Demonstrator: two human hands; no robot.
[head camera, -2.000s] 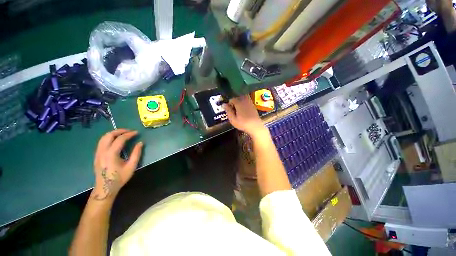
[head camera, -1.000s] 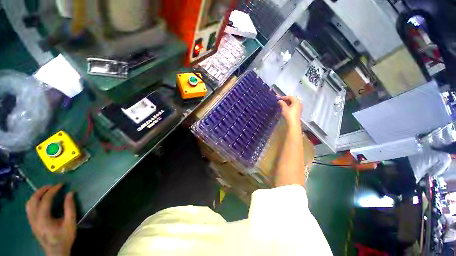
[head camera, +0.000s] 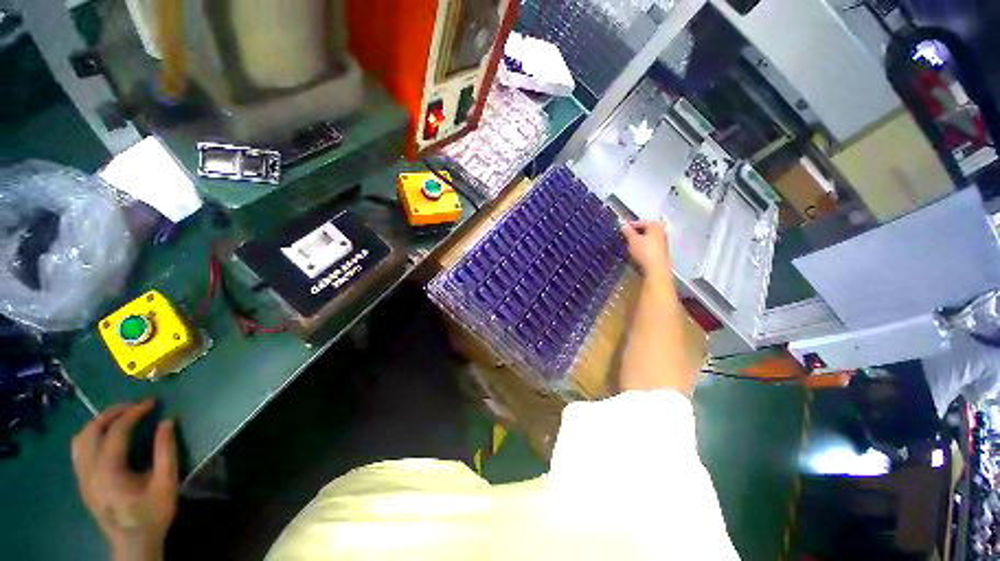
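The clear blister tray (head camera: 537, 268) on the carton holds many rows of purple housings. My right hand (head camera: 647, 243) is at the tray's right edge, fingertips closed together over the last rows; whether they hold a housing cannot be told. My left hand (head camera: 126, 466) rests at the bench's front edge, thumb and fingers apart, with nothing seen in it. The black fixture (head camera: 318, 263) has a pale seat with no housing seen in it. The left yellow button box (head camera: 148, 332) and the right orange-yellow button box (head camera: 430, 198) stand on either side of it.
The grey and red-orange machine (head camera: 411, 66) stands behind the fixture. A crumpled clear bag (head camera: 66, 247) and white paper (head camera: 151, 179) lie at the left, with dark housings at the left rim. The brown carton (head camera: 598, 367) is under the tray. A light-grey machine (head camera: 713, 208) stands at the right.
My right hand has left the fixture and reached the far right side of the tray. The view has turned right. My left hand stays at the bench edge.
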